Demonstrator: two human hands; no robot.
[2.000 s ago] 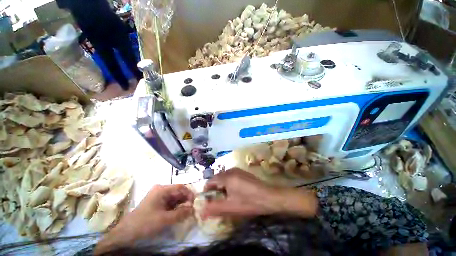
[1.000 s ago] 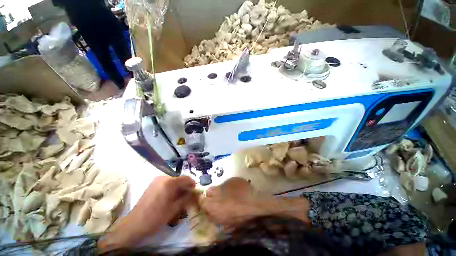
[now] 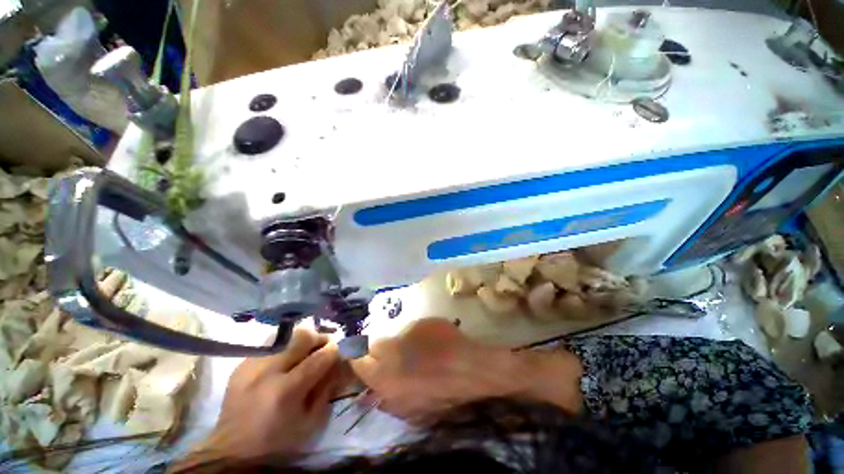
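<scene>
My left hand (image 3: 273,398) and my right hand (image 3: 435,370) meet below the left end of the white sewing machine (image 3: 518,148), fingers bent and close together. They hold a small beige fabric piece, mostly hidden by the fingers; only a pale sliver shows between them. The fingertips lie beside the tension knob (image 3: 294,287) in this view, and the needle and presser foot are hidden. The shiny thread take-up guard (image 3: 83,278) curves at the machine's left end.
Loose beige pieces (image 3: 139,389) are heaped left of the machine. More lie under the arm (image 3: 527,282), behind it (image 3: 370,32) and at the right (image 3: 782,278). Thin metal tweezers or snips (image 3: 676,306) lie right. Green cord (image 3: 185,176) hangs near the silver knob (image 3: 125,74). Hair crosses the lower edge.
The view has moved closer to the machine, which looks larger. Both hands remain together under its left end. The fabric piece, seen between them earlier, is now mostly covered.
</scene>
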